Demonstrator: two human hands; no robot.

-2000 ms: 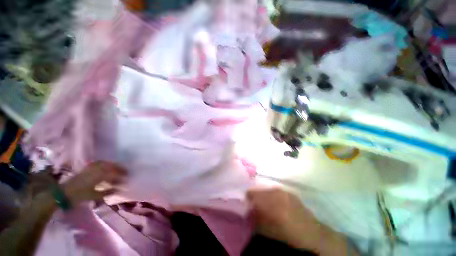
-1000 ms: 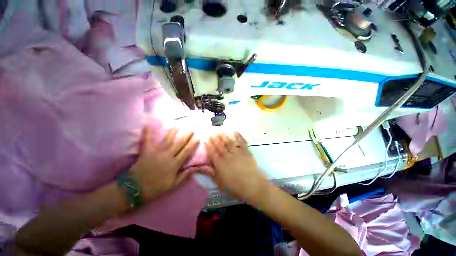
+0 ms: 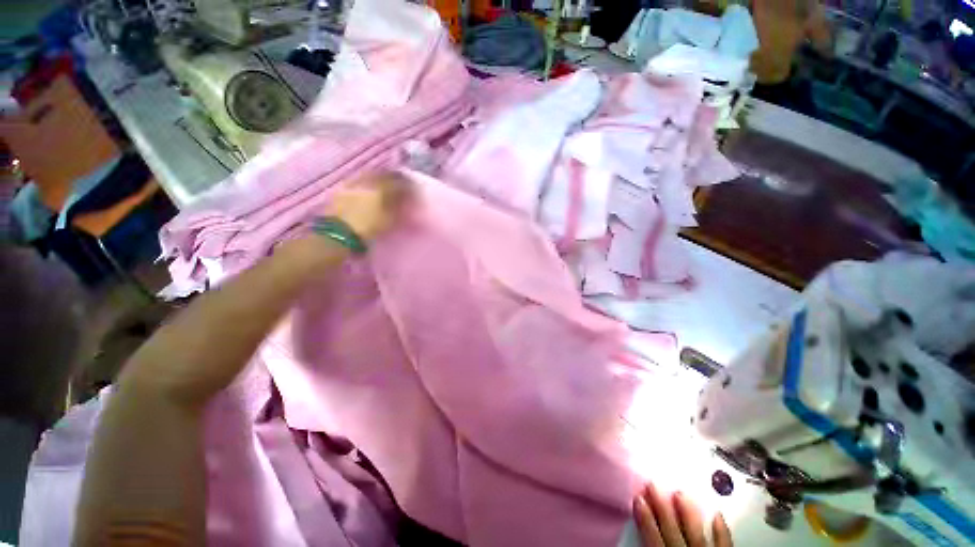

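A large pink garment panel [image 3: 481, 353] lies across the table from the bundle to the needle area and hangs over the front edge. My left hand [image 3: 376, 205], blurred, is at the panel's upper left edge beside the bundle; whether its fingers grip the cloth cannot be told. My right hand [image 3: 680, 521] is cut off by the bottom edge; only its fingers show, spread at the panel's right side near the needle area. The white sewing machine head [image 3: 845, 374] with its blue stripe is at the right. Bright light washes out the cloth by the presser foot.
A bundle of folded pink panels [image 3: 289, 176] lies at upper left. Small pale and pink cut pieces [image 3: 631, 203] lie behind the panel. Another machine [image 3: 241, 91] stands beyond the bundle. An orange chair [image 3: 75, 150] is far left, and a person [image 3: 786, 37] is at the back.
The view has swung left. My left hand has moved from the needle area to the panel's far upper left. My right hand stays near the needle and is now mostly out of the picture.
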